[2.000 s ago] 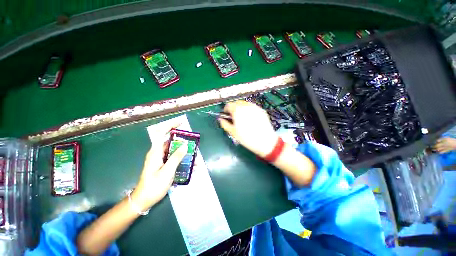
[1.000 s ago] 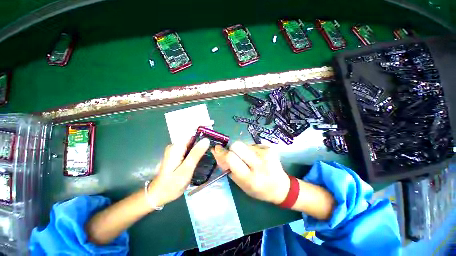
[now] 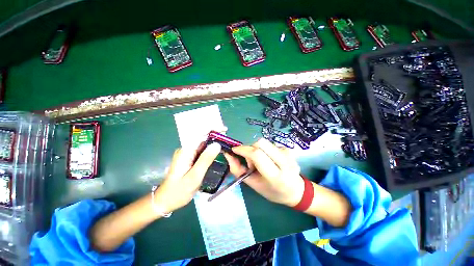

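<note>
A red-edged phone assembly [image 3: 215, 174] is tilted above the pale label sheet [image 3: 224, 223], with its dark lower part showing between the hands. My left hand [image 3: 184, 174] holds it from the left, thumb on its face. My right hand [image 3: 270, 171] is at its red top end, fingertips touching it. The same hand holds a thin pointed hand tool [image 3: 228, 187], which slants down to the left across the phone's lower end. Whether a small black part is between the right fingertips is hidden.
Another phone [image 3: 83, 150] lies on the bench at left, beside clear plastic trays [image 3: 39, 166]. A pile of black parts [image 3: 306, 114] lies right of the hands, by the black parts bin [image 3: 382, 150]. Beyond the worn strip [image 3: 208, 89], spaced phones lie on the green conveyor [image 3: 114, 72].
My right hand has come from near the parts pile to the phone, which my left hand has tilted. Over the last second, the hands and tool have shifted only slightly.
</note>
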